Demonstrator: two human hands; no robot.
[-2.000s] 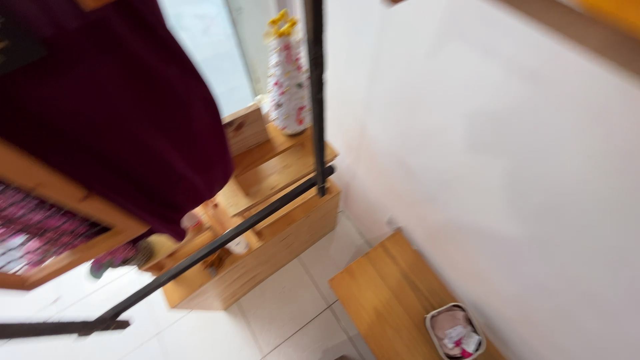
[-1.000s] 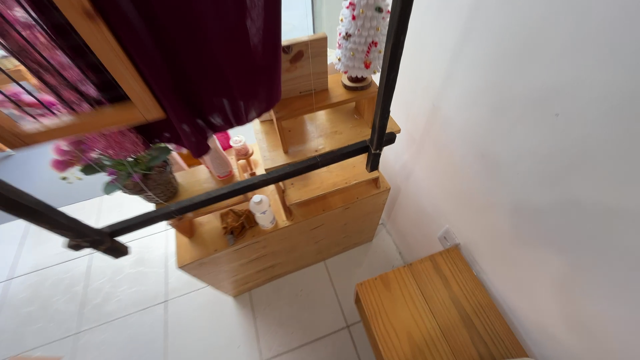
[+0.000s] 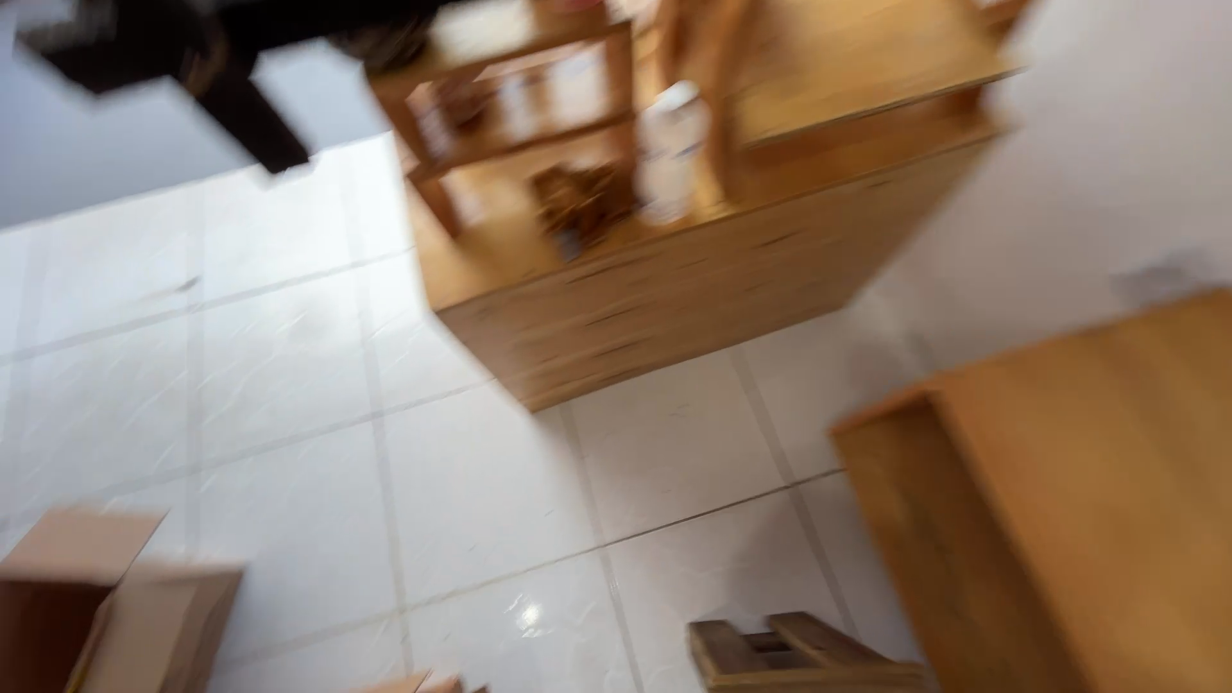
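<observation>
Neither my left hand nor my right hand shows in the head view. A wooden display unit (image 3: pixel 712 269) stands across the upper middle of the blurred picture. On its top rest a white bottle (image 3: pixel 671 154) and, just left of it, a brown object (image 3: pixel 580 197) too blurred to name. Small wooden shelving (image 3: pixel 539 144) rises behind them. A dark bar (image 3: pixel 318 19) crosses the upper left, with a short end piece hanging down.
White tiles (image 3: pixel 481 481) cover the floor. An open cardboard box (image 3: pixel 183 616) lies at the lower left. A wooden stool or crate (image 3: pixel 799 664) is at the bottom edge, and a wooden cabinet (image 3: pixel 1088 462) stands at the right by the white wall (image 3: pixel 1136 164).
The view has swung down and left: the cardboard box and the small slatted wooden piece now show, while the dark red cloth and the white decorated tree have left the picture.
</observation>
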